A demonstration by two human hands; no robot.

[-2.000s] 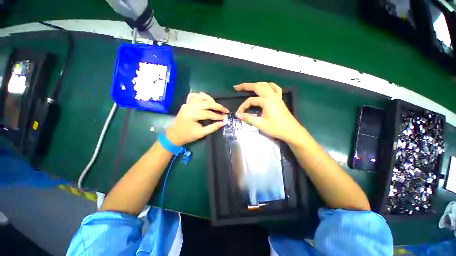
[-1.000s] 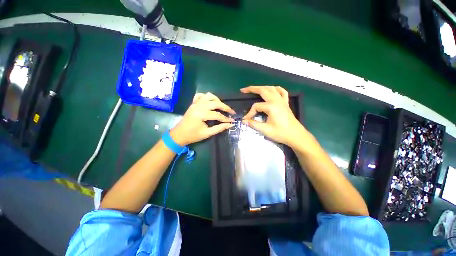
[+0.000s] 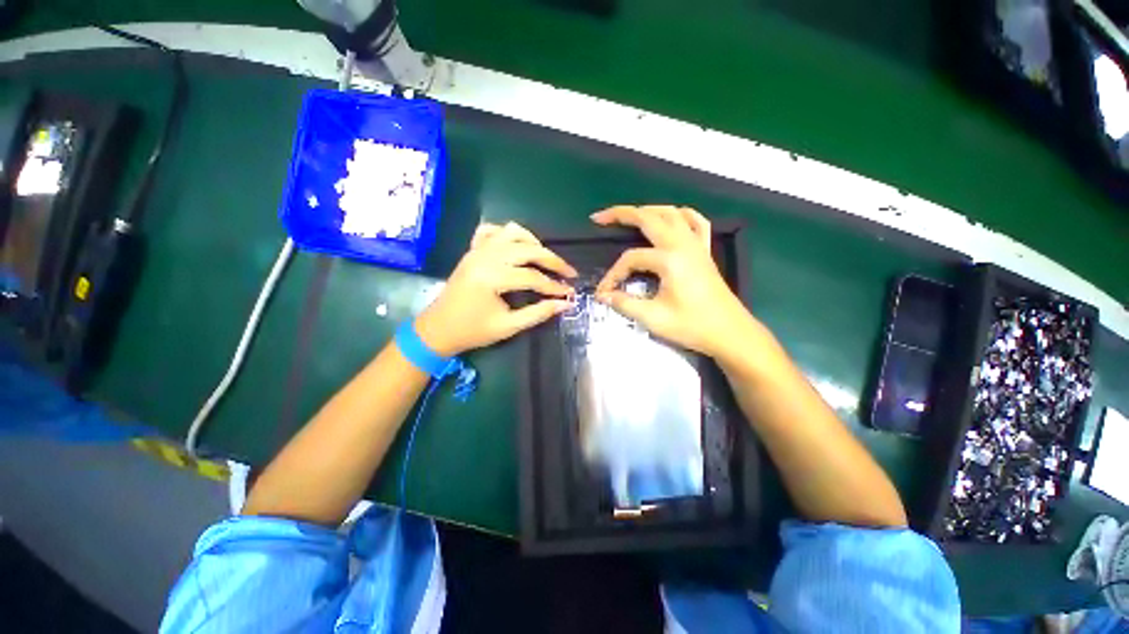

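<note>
An open tablet or phone assembly with a large silvery rectangle lies in a black carrier tray in front of me. My left hand, with a blue wrist strap, and my right hand meet at the unit's top end. The thumb and index finger of each hand are pinched close together over the mainboard area. A tiny dark and silver piece shows between the fingertips. It is too small to tell which hand grips it.
A blue bin with small white parts stands at the upper left. A black parts box of glittering pieces and a black slab are at the right. Another tray lies far left with a tool. A white-edged conveyor runs behind.
The whole view has shifted slightly. My hands stay at the unit's top end, with the fingertips of both hands still close together over it.
</note>
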